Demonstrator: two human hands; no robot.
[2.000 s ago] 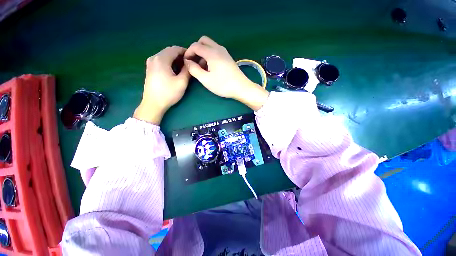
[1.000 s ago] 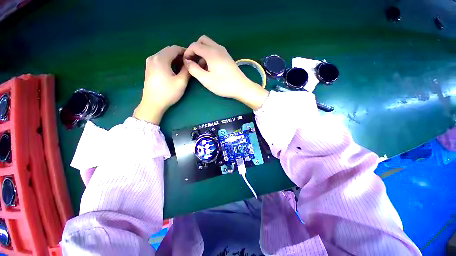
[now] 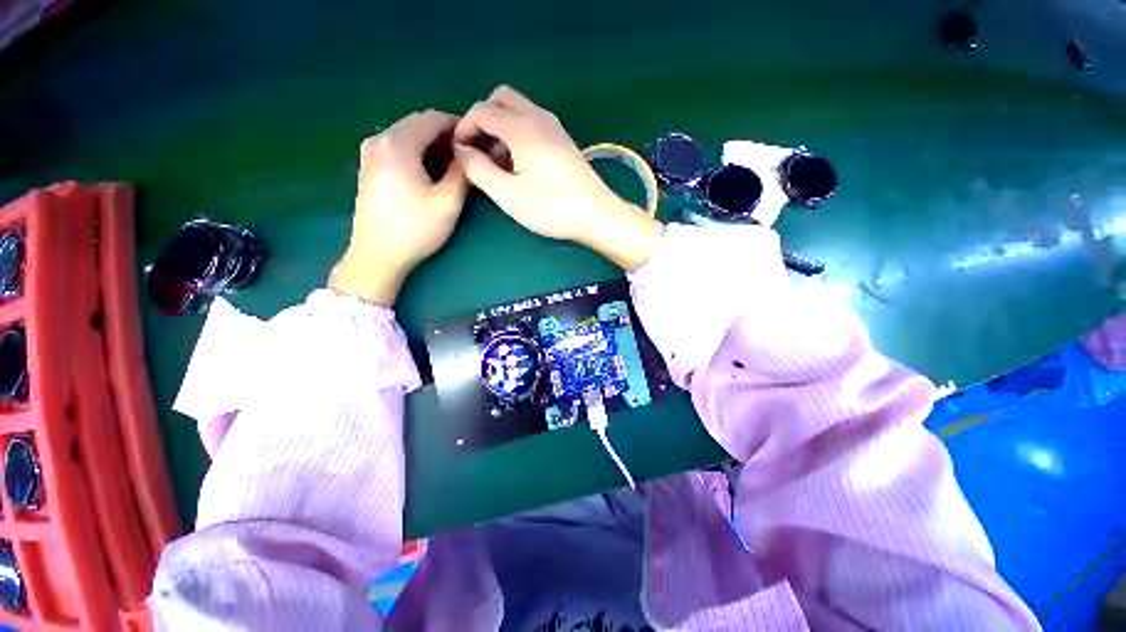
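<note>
My left hand (image 3: 408, 198) and my right hand (image 3: 529, 167) meet above the green bench, fingers curled and fingertips together. Anything between the fingertips is hidden. Below them lies the black test fixture board (image 3: 475, 424) with white lettering. A round module (image 3: 509, 368) sits in its left part, lit white-blue. The blue control circuit board (image 3: 585, 362) is to its right, with a white USB cable (image 3: 614, 452) plugged into its near edge.
Stacked dark modules (image 3: 204, 262) lie left, beside a red tray (image 3: 117, 370) holding discs. Right of my hands are a tape roll (image 3: 645, 177), black modules (image 3: 732, 190) and white paper (image 3: 768, 204). Two small dark items (image 3: 958, 31) lie far right.
The two small dark items at the far upper right have shifted slightly left. The light pattern on the lit module looks slightly different. My hands have hardly moved.
</note>
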